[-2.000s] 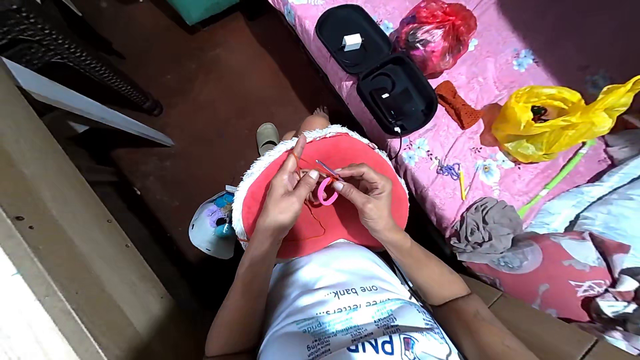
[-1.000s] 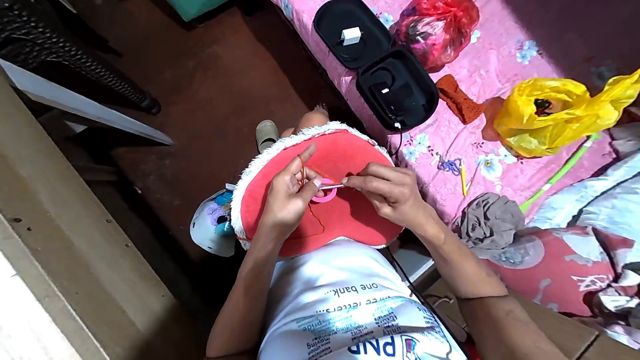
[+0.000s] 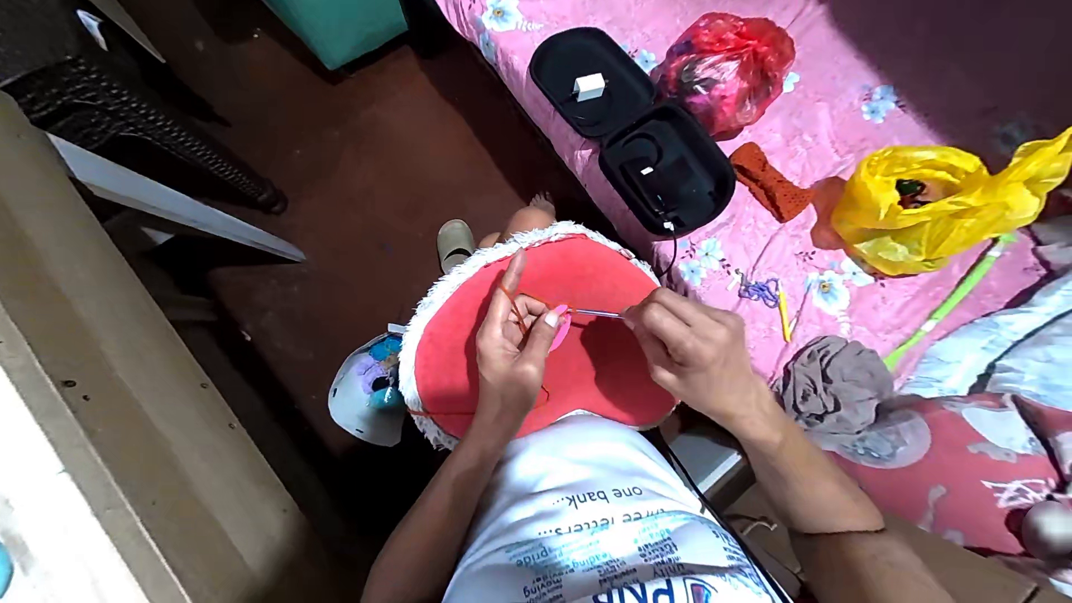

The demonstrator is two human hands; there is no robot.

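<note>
Over a red cushion with white fluffy trim (image 3: 452, 368) on my lap, my left hand (image 3: 517, 339) pinches a small pink ring (image 3: 562, 333) between thumb and fingers. Orange-red yarn (image 3: 512, 303) loops around its raised index finger and trails down across the cushion. My right hand (image 3: 691, 347) grips a thin metal crochet hook (image 3: 600, 313), whose tip points left and meets the yarn at the top of the ring. Just how the yarn sits on the hook is too small to tell.
On the pink flowered sheet (image 3: 825, 100) at right lie an open black case (image 3: 670, 167), a red plastic bag (image 3: 729, 71), a yellow plastic bag (image 3: 930, 226), an orange knitted piece (image 3: 769, 182) and a grey cloth (image 3: 833, 387). A white container with yarn (image 3: 364, 406) stands left of the cushion.
Since the last earlier frame, my right hand has drawn away to the right with the hook, opening a wider gap between the hands. My left hand still holds the pink ring.
</note>
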